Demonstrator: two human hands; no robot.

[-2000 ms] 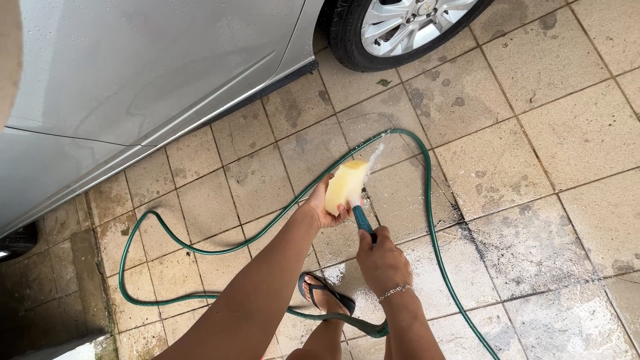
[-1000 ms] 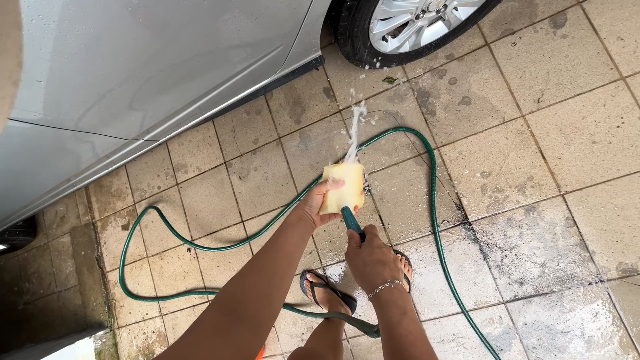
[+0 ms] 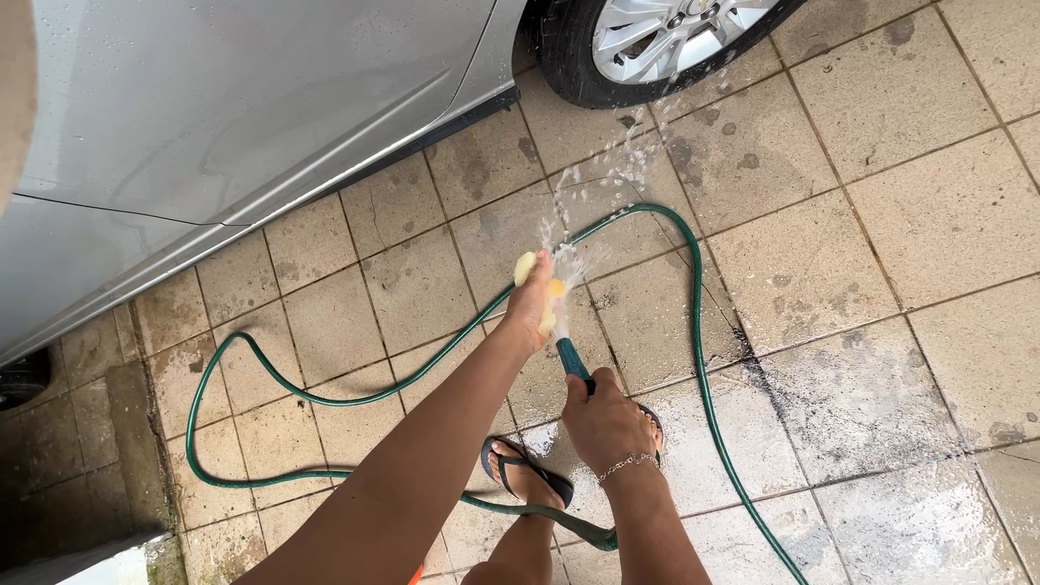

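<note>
My left hand [image 3: 532, 301] squeezes a pale yellow sponge [image 3: 526, 268], parts of which bulge out between and beside the fingers. Just below and to the right, my right hand [image 3: 605, 414] grips the teal hose nozzle [image 3: 572, 358], wearing a chain bracelet at the wrist. Water [image 3: 567, 264] sprays from the nozzle against the sponge and splashes up toward the car wheel. The green garden hose [image 3: 697, 309] loops over the floor around both hands and passes by my feet.
A silver car's side [image 3: 244, 97] fills the upper left, its wheel [image 3: 666, 41] at the top. Beige floor tiles [image 3: 812, 268] are wet in places, with dark grime at the right. My foot in a black flip-flop [image 3: 528, 471] stands below the hands, beside the hose.
My left hand has closed around the sponge, which showed broad and flat one second ago. The water now scatters in many drops instead of a narrow stream.
</note>
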